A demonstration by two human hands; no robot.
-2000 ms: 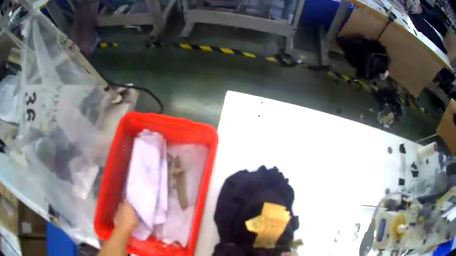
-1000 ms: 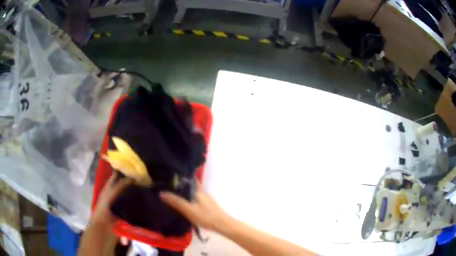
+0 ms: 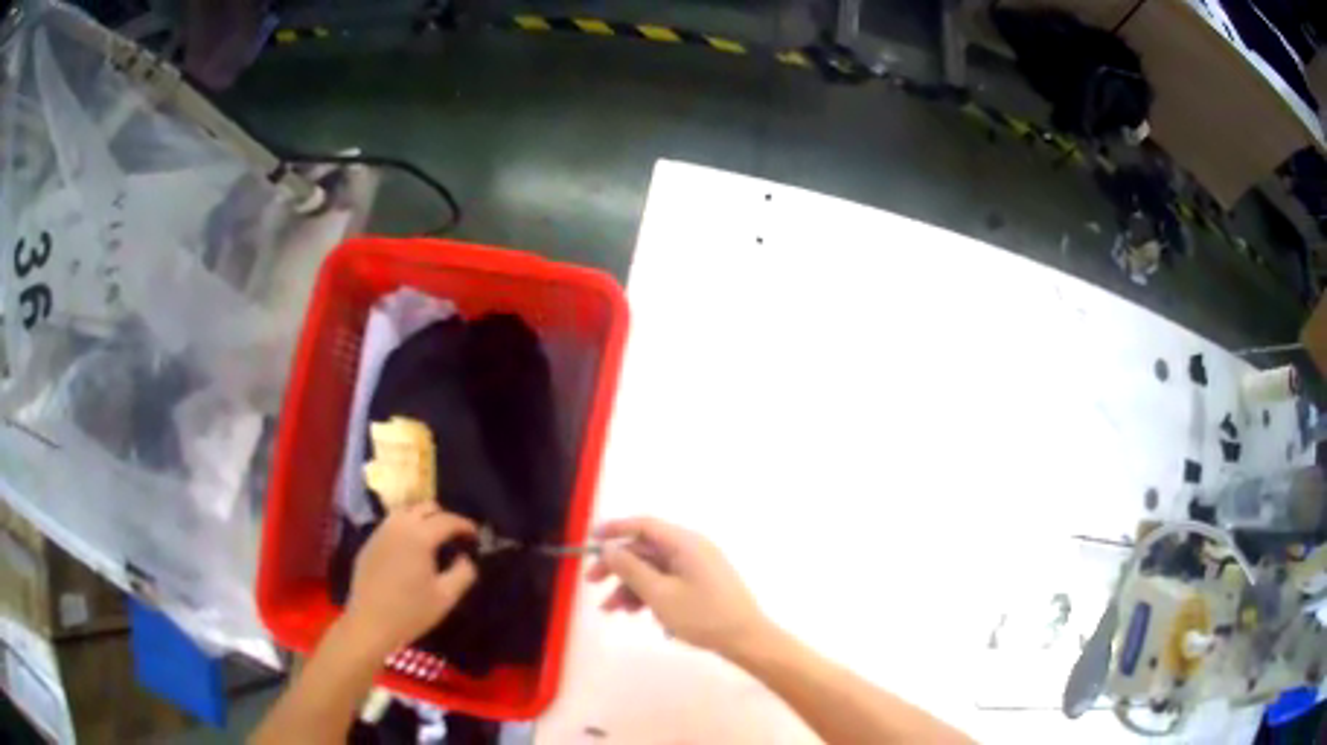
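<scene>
A black cloth bundle [image 3: 473, 422] lies in the red plastic basket [image 3: 437, 259], with a yellow-tan ticket [image 3: 402, 461] on it. My left hand [image 3: 415, 571] is over the bundle and pinches a thin grey tie strip [image 3: 546, 549] at its knotted-looking part. My right hand [image 3: 662, 571] pinches the strip's other end at the basket's right rim. The strip is stretched between both hands. Whether it goes around the bundle is hidden. Pale sheets [image 3: 376, 364] show at the bundle's upper left.
The white table [image 3: 873, 437] is right of the basket. The sewing machine [image 3: 1186, 626] stands at the right edge, a thread cone [image 3: 1269, 384] behind it. A clear plastic bag [image 3: 117, 349] hangs at left. A blue bin [image 3: 178, 662] is below it.
The black bundle went from the table into the basket over the pale sheets. My hands have left the bundle's sides and now hold the strip; my right hand moved right to the rim.
</scene>
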